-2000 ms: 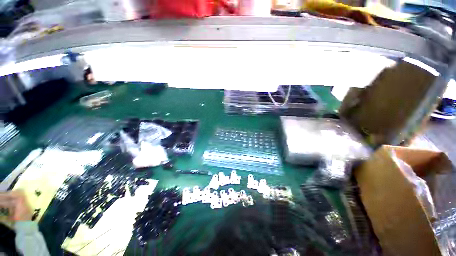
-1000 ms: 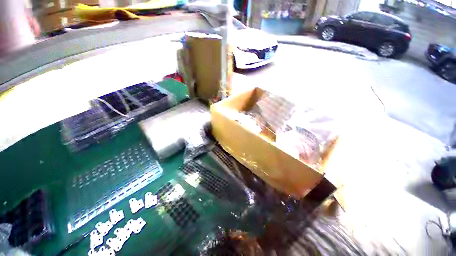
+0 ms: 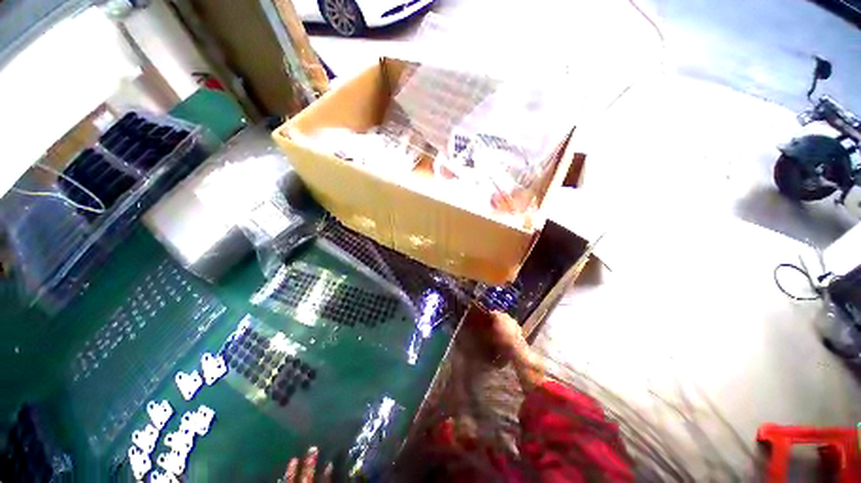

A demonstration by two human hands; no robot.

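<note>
My right hand (image 3: 505, 335), with a red sleeve, is at the near edge of a low open box (image 3: 557, 274) with dark contents, right of the bench. Dark blurred strands partly cover it, and I cannot tell whether it grips anything. Only fingertips of my left hand (image 3: 307, 468) show at the bottom edge, over the green bench; the rest is cut off. Sheets of dark round pieces (image 3: 271, 363) and dark dotted strips (image 3: 330, 297) lie on the bench ahead of my left hand. White tabbed parts (image 3: 170, 439) lie in a cluster to the left.
A brown open carton (image 3: 406, 222) holding clear plastic packaging stands beyond my right hand. A wrapped block (image 3: 212, 212), stacked clear trays (image 3: 104, 203) and a clear pocketed tray (image 3: 142, 340) are on the left. A red stool-like frame (image 3: 812, 439) and a motorbike (image 3: 812, 156) are right.
The view has swung right and down toward the carton. The bench items have shifted left in the picture. My right hand and red sleeve now show clearly, and left fingertips appear.
</note>
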